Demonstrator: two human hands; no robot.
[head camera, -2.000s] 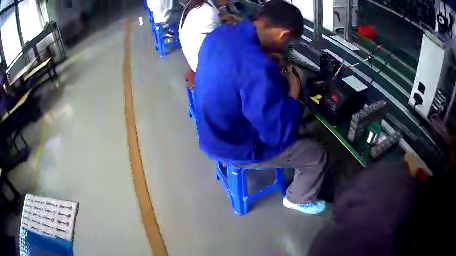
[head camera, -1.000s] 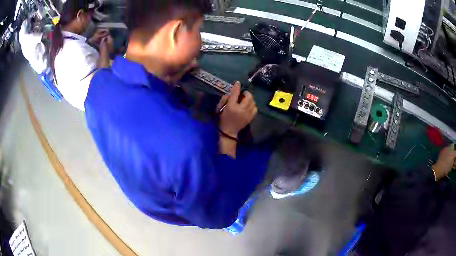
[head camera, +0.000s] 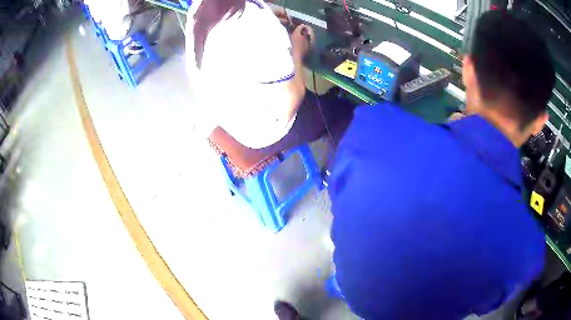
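Observation:
A white foam tray (head camera: 57, 301) with rows of dark-edged cutouts shows at the bottom left, cut off by the lower edge. What holds it is not visible. Neither my left hand nor my right hand can be seen. A person in a blue jacket (head camera: 432, 219) sits nearest in front at the right, bent toward the bench.
A person in white (head camera: 247, 75) sits on a blue stool (head camera: 269, 194). Another blue stool (head camera: 128, 56) stands farther up. A brown stripe (head camera: 119, 190) runs along the floor. The green bench holds a blue control box (head camera: 377, 76) and grey fixture bars (head camera: 426, 86).
The view has swung. The person in blue has shifted from left of centre to the right, and the person in white shows larger. The foam tray shows more fully than one second ago.

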